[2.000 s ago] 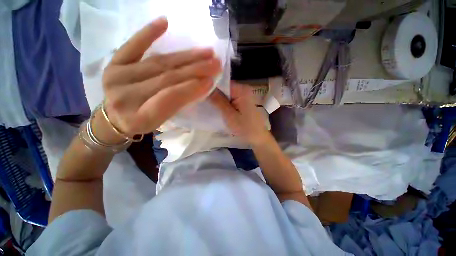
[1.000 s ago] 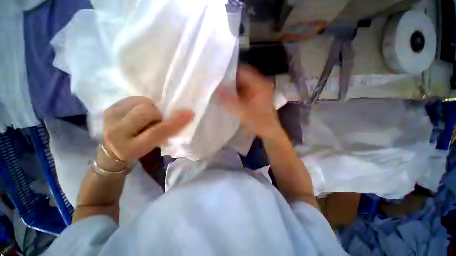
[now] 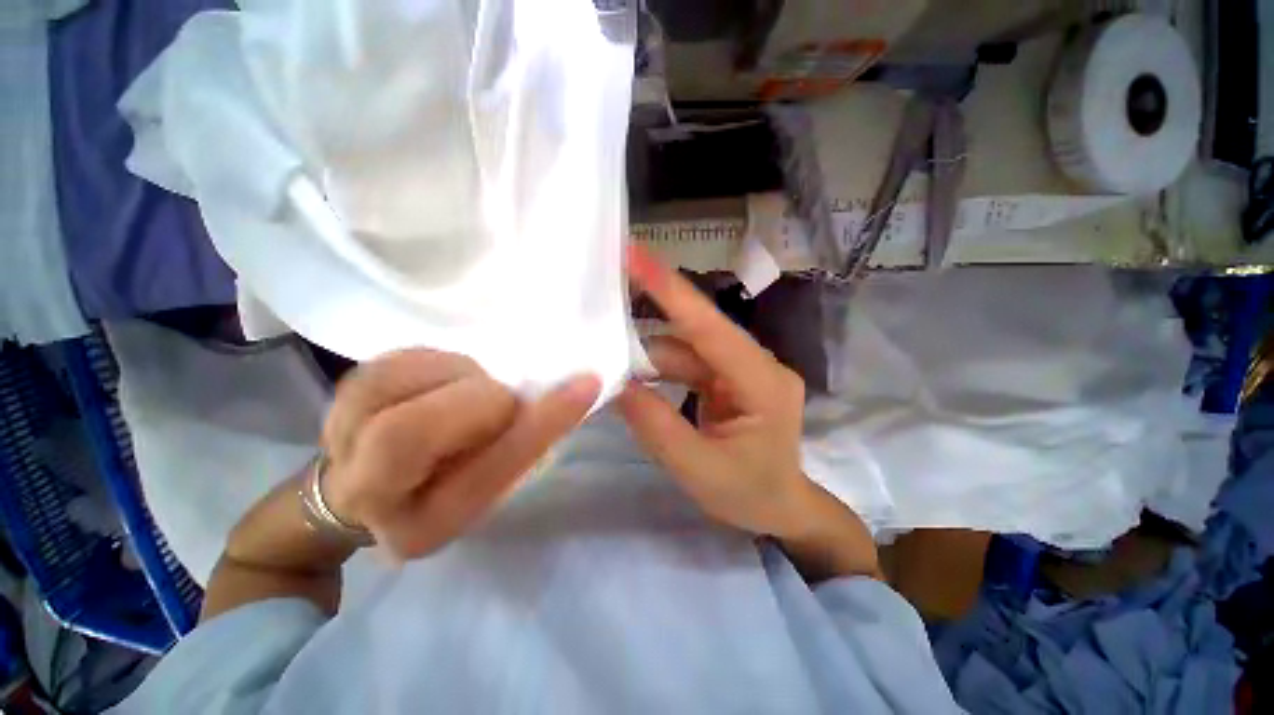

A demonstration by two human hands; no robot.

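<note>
White knit fabric [image 3: 419, 210] spreads from the top of the view down to my hands, brightly lit near its right edge. My left hand [image 3: 440, 440] pinches the fabric's lower corner between thumb and fingers. My right hand [image 3: 727, 419] is at the same corner, its thumb and a finger at the fabric edge and its index finger raised along the right border. The needle area is at the top edge of the view, mostly hidden by glare and cloth.
The pale machine table holds a white tape roll [image 3: 1094, 105], grey fabric strips [image 3: 943, 182] and a measuring tape [image 3: 999, 214]. White pieces [image 3: 1020, 405] hang below its edge. A purple-blue cloth [image 3: 133, 182] and a blue basket [image 3: 91, 559] are left; light-blue fabric [image 3: 1104, 643] is lower right.
Both hands have come down and closer together at the fabric's lower corner. The left hand lay flat over the fabric and now pinches it. The fabric now extends further down and left.
</note>
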